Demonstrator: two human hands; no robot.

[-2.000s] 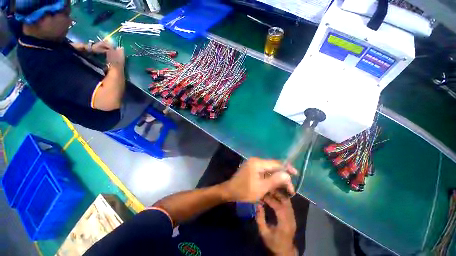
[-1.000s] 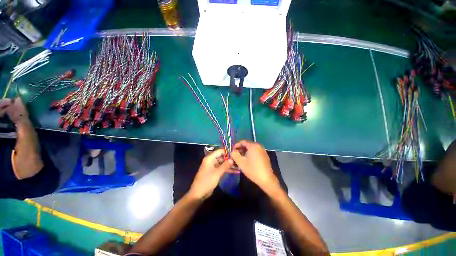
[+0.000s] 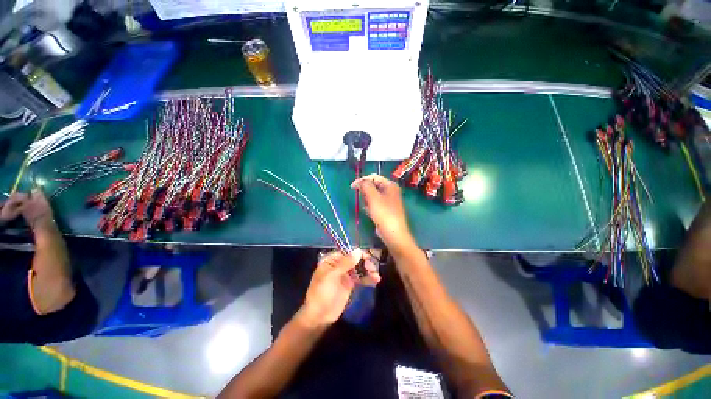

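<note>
My left hand holds the connector end of a lead at the bench's front edge; a small dark part shows at its fingertips. Several thin lead wires fan up and to the left from it. My right hand is further forward, its fingertips pinching a dark red wire that runs straight up from the left hand to the black twisting head. The head is low on the front of the white machine. Whether the wire tips are inside the head cannot be told.
A large harness pile lies left, a smaller bunch just right of the machine, and looser harnesses far right. A blue tray, white tubes and a glass of amber liquid lie further back. Neighbours' arms show at both sides.
My right hand has moved forward from beside the left hand towards the twisting head, with a dark red wire in its fingers. The other wires now fan left. The view has tilted up slightly.
</note>
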